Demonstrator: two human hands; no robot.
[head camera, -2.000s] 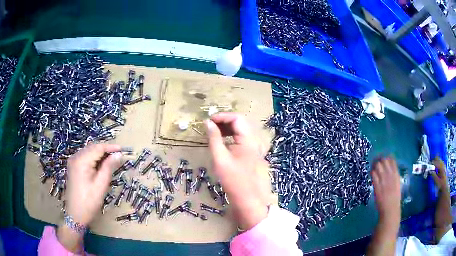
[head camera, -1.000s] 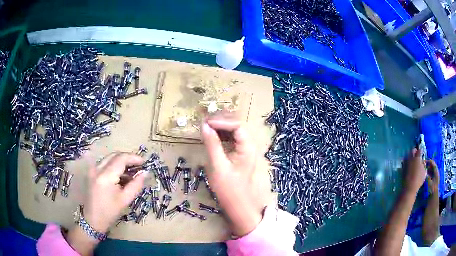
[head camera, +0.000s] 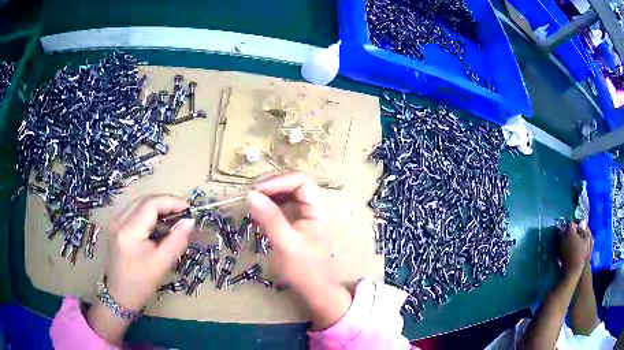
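My left hand (head camera: 147, 236) holds a small dark metal part (head camera: 176, 216) between thumb and fingertips, over the lower left of the cardboard sheet (head camera: 185, 160). My right hand (head camera: 291, 232) pinches a thin pale stick (head camera: 229, 201), its tip at the part in my left hand. Loose metal parts (head camera: 224, 268) lie spread between and below the hands. The stained cardboard pad (head camera: 236, 130) behind them bears white blobs of paste (head camera: 252, 154) and some thin sticks. Part of the loose group is hidden by my hands.
A dense left pile of parts (head camera: 82, 137) and a wide right pile (head camera: 438, 205) flank the work area. A blue bin (head camera: 438, 78) with dark parts stands back right, a white rounded container (head camera: 320, 64) by its corner. A white crumpled item (head camera: 518, 135) and another person's hands (head camera: 576, 245) are at right.
My right hand has moved from the pad's front edge toward my left hand, bringing the stick to the part. My left hand took a part from the loose group. The other person's hands have shifted right.
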